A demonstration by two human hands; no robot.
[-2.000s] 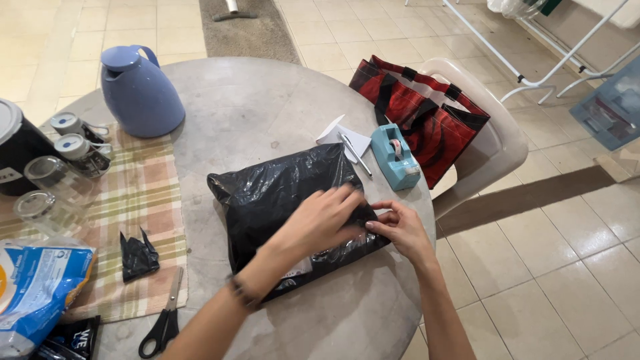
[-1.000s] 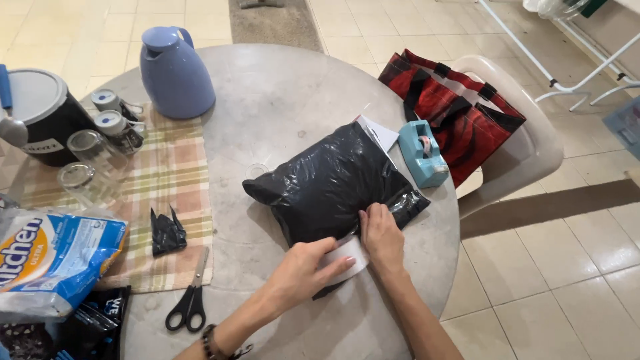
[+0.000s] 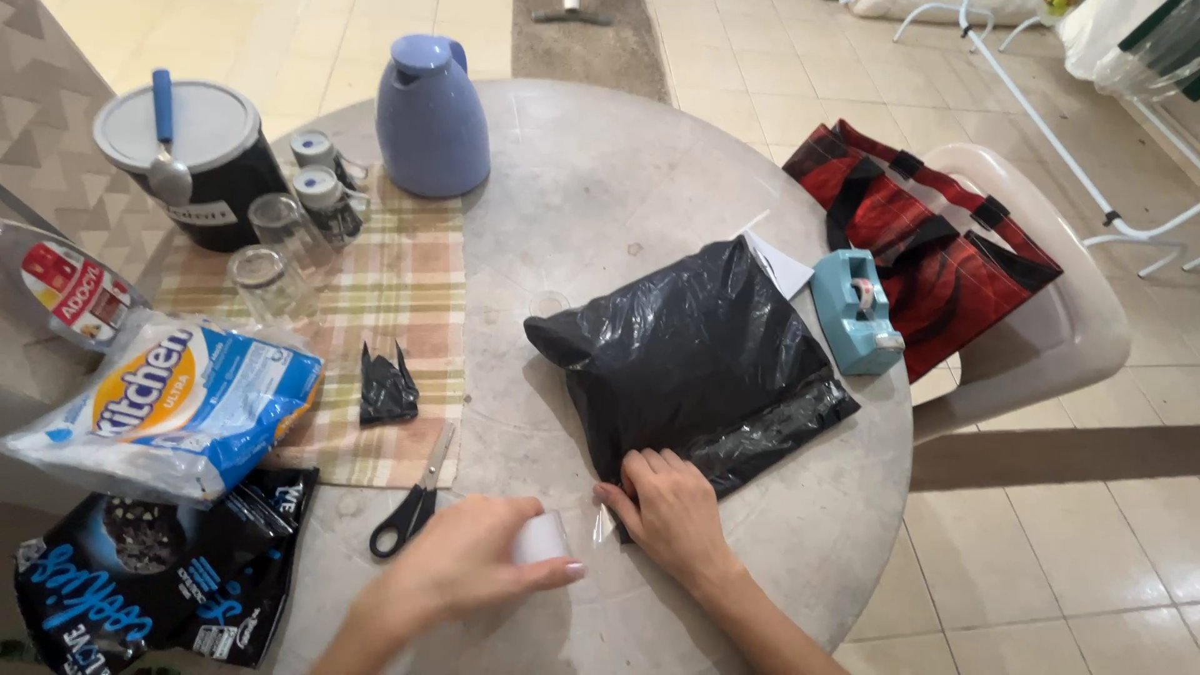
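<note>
A black plastic parcel point(image 3: 694, 356) lies on the round table point(image 3: 562, 159), its near left corner under the fingers of my right hand point(image 3: 670, 511). My left hand point(image 3: 459, 562) grips a roll of clear tape point(image 3: 541, 539), held left of that corner. Between the two hands a short clear strip point(image 3: 600, 525) sticks out beside the parcel's corner. Scissors with black handles point(image 3: 412, 502) lie left of my left hand, partly over the checked cloth. A light blue tape dispenser point(image 3: 848, 314) stands past the parcel's right side, next to a piece of white paper point(image 3: 778, 264).
On the left are a blue thermal jug point(image 3: 431, 122), a black tub with a spoon point(image 3: 220, 178), glasses point(image 3: 272, 281), small jars point(image 3: 323, 202), a Kitchen pack point(image 3: 169, 403), a black cookies packet point(image 3: 159, 562) and a black plastic scrap point(image 3: 387, 386). A red and black bag point(image 3: 923, 244) rests on a chair point(image 3: 1078, 328).
My left hand has moved left, away from the parcel, with the tape roll. My right hand has shifted to the parcel's near left corner.
</note>
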